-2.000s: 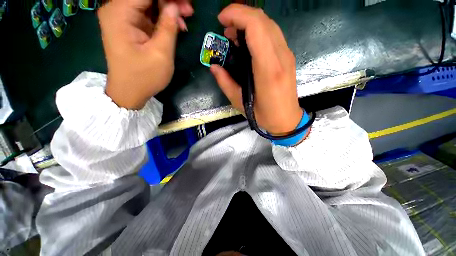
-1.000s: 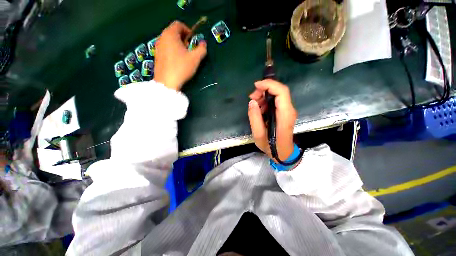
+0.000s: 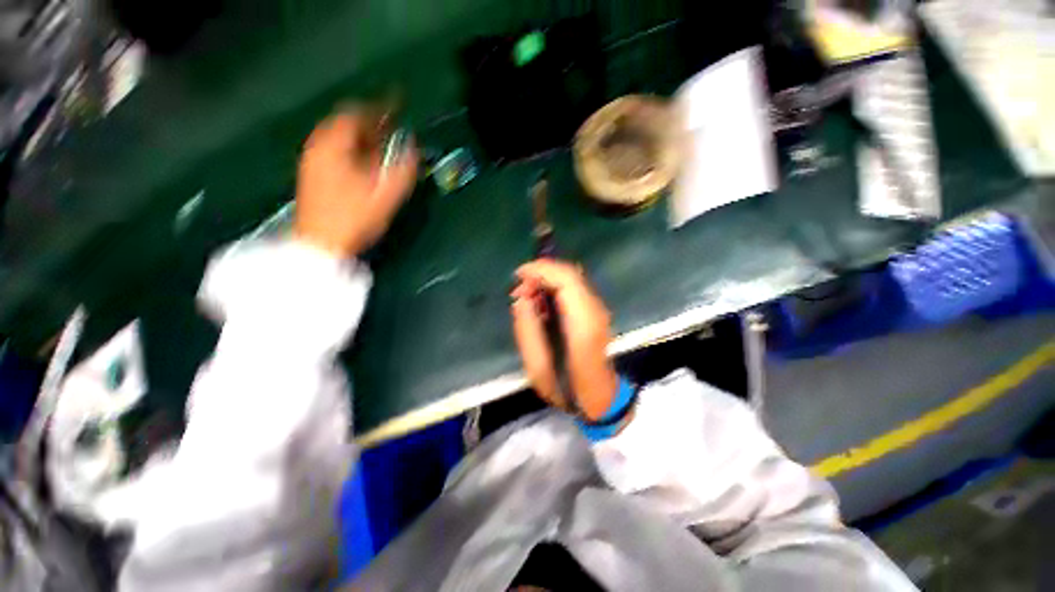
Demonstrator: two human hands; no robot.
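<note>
The picture is blurred. My left hand [image 3: 347,185] is on the green mat at the left, closed around brownish tweezers [image 3: 380,119]. A small circuit board [image 3: 397,148] shows between its thumb and fingers; whether it is gripped or lies on the mat is unclear. Another circuit board [image 3: 455,170] lies just right of it. My right hand [image 3: 569,335], with a blue wrist band [image 3: 610,411], holds a dark soldering iron [image 3: 544,231] near the front edge, tip pointing away from me. My left hand and sleeve partly hide more boards [image 3: 260,228].
A round tan-rimmed pot [image 3: 628,153] stands beyond the iron, beside a white sheet [image 3: 727,137]. A black box with a green light [image 3: 529,49] is behind. Cords and a metal holder [image 3: 798,110] are at right. White papers [image 3: 98,399] lie at left; a blue stool [image 3: 960,268] is below right.
Since two seconds ago, my hands have moved apart and the board between them is gone from there. Over the last second the view has shifted; my hands keep much the same hold.
</note>
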